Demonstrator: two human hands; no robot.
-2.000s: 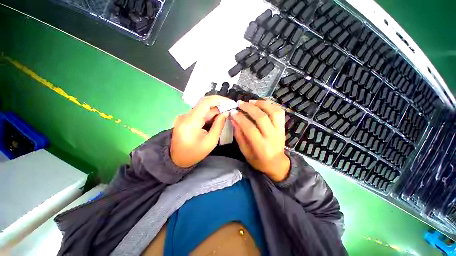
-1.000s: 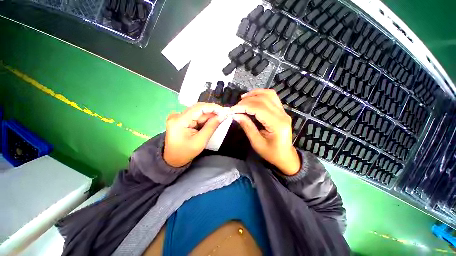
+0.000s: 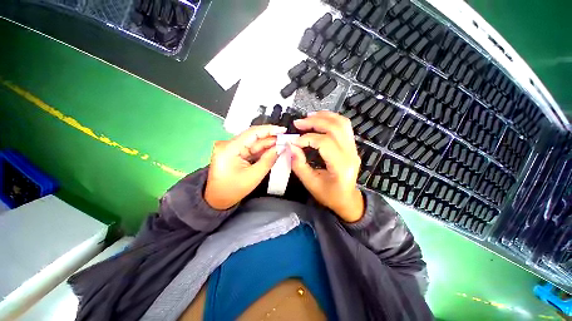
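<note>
My left hand (image 3: 243, 164) and my right hand (image 3: 329, 162) meet in front of my chest. The fingertips of both hands are at a narrow white strip (image 3: 279, 175). My left hand pinches the strip near its top, and its free end hangs down between the hands. My right fingertips touch the strip's top end; whether they also hold a small piece is too small to tell. A clear tray (image 3: 411, 103) with slanted rows of black parts lies to the right.
White sheets (image 3: 249, 59) lie left of the tray. A second clear tray (image 3: 187, 39) is at the upper left. Dark stacked trays (image 3: 540, 202) stand at the far right. A blue crate (image 3: 24, 179) and a white box (image 3: 47, 241) are at the lower left.
The strip's free end swings from slanting left to hanging almost straight down. My right fingers shift slightly left and are more spread at the strip's top.
</note>
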